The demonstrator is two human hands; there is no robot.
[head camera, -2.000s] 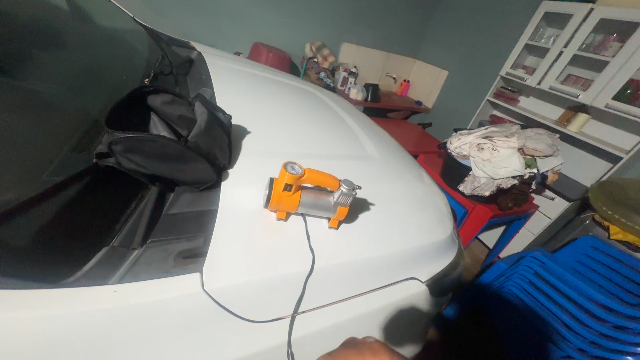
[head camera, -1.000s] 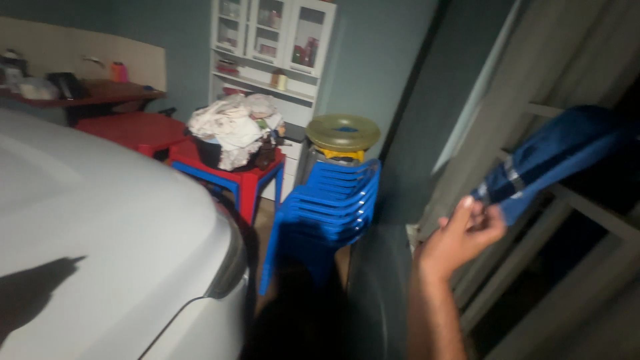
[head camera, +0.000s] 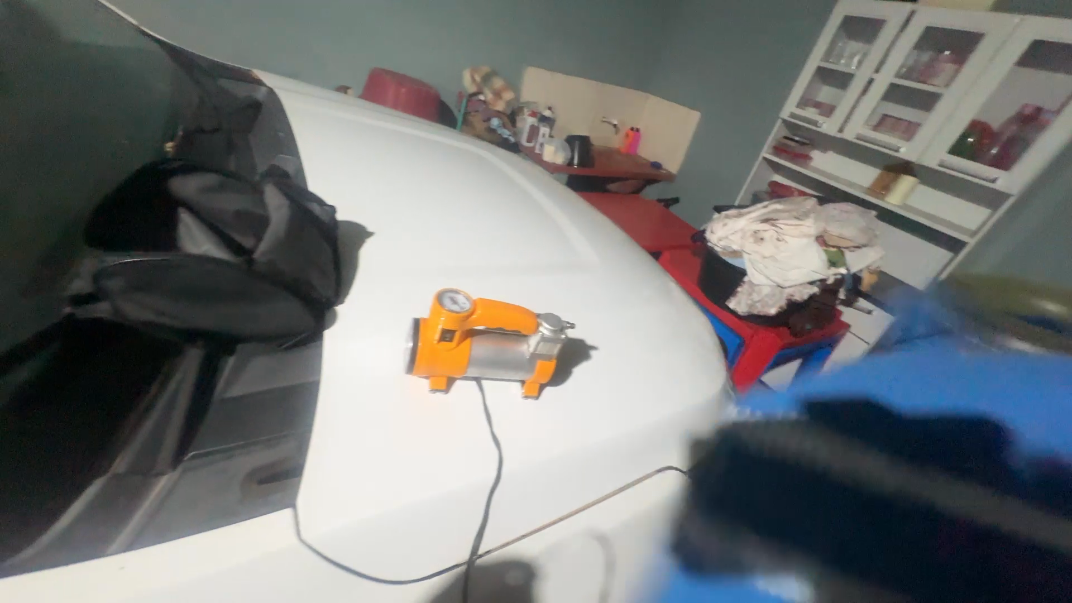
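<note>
Neither of my hands can be made out. A large blurred blue thing with a dark part, seemingly cloth [head camera: 846,494], fills the lower right close to the camera; whatever grips it is hidden. An orange and silver portable air compressor [head camera: 502,356] with a round gauge [head camera: 455,301] stands on the white car hood [head camera: 402,452]. Its black cable [head camera: 494,469] runs down over the hood to the bottom edge. Left of the compressor, an unzipped black fabric bag [head camera: 226,293] lies against the windshield base. A shadow falls on the white bodywork at the bottom.
Beyond the hood, a red plastic table [head camera: 775,343] bears a dark tub [head camera: 724,280] heaped with cloths [head camera: 779,243]. A white glass-door cabinet [head camera: 888,151] stands behind at right. Farther back are a counter [head camera: 603,167] with bottles and a red basin [head camera: 402,94].
A second ago my right hand held a blue cloth by the slatted frame at right; that hand is out of sight now. The view has swung back left to the hood.
</note>
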